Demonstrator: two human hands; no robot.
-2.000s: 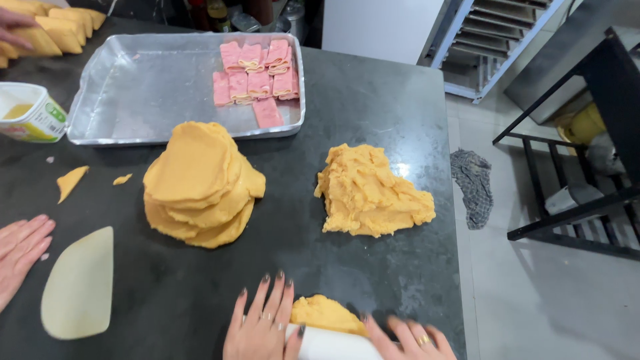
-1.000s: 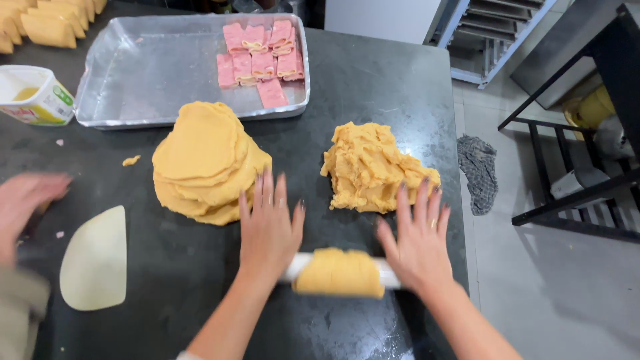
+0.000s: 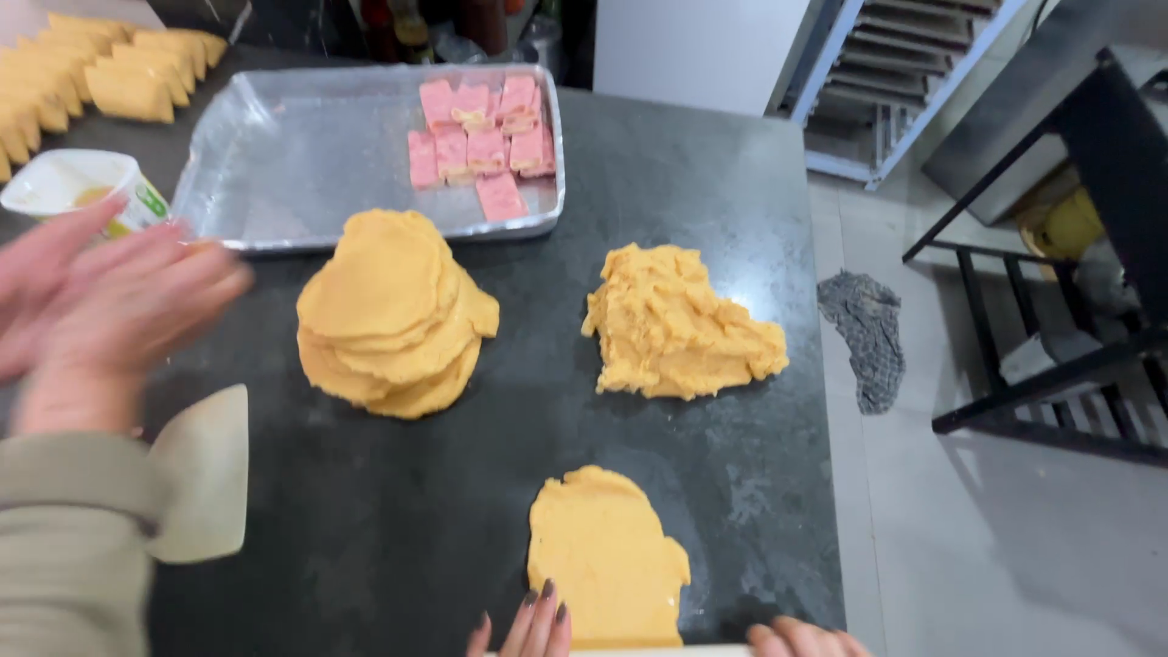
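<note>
At the bottom edge of the view, my left hand (image 3: 529, 625) and my right hand (image 3: 803, 637) rest on the ends of a white rolling pin (image 3: 639, 651), only a strip of which shows. The pin lies across the near end of a flat, rolled-out sheet of yellow dough (image 3: 607, 557). Some fingers of my left hand touch the dough's left edge. Farther up the dark countertop stand a stack of flattened dough rounds (image 3: 392, 310) and a rough lump of dough (image 3: 680, 328). Most of both hands is cut off by the frame.
A metal tray (image 3: 292, 164) holds folded pink slices (image 3: 488, 151). A co-worker's blurred hands (image 3: 137, 292) are at the left, over a plastic tub (image 3: 78, 182) and near a pale dough scraper (image 3: 210, 474). Cut dough pieces (image 3: 137, 82) lie upper left. The counter ends at the right.
The dough, wrapped around the rolling pin one second ago, now lies flat on the counter. My hands and the pin have moved toward me. The co-worker's hands have come farther into view.
</note>
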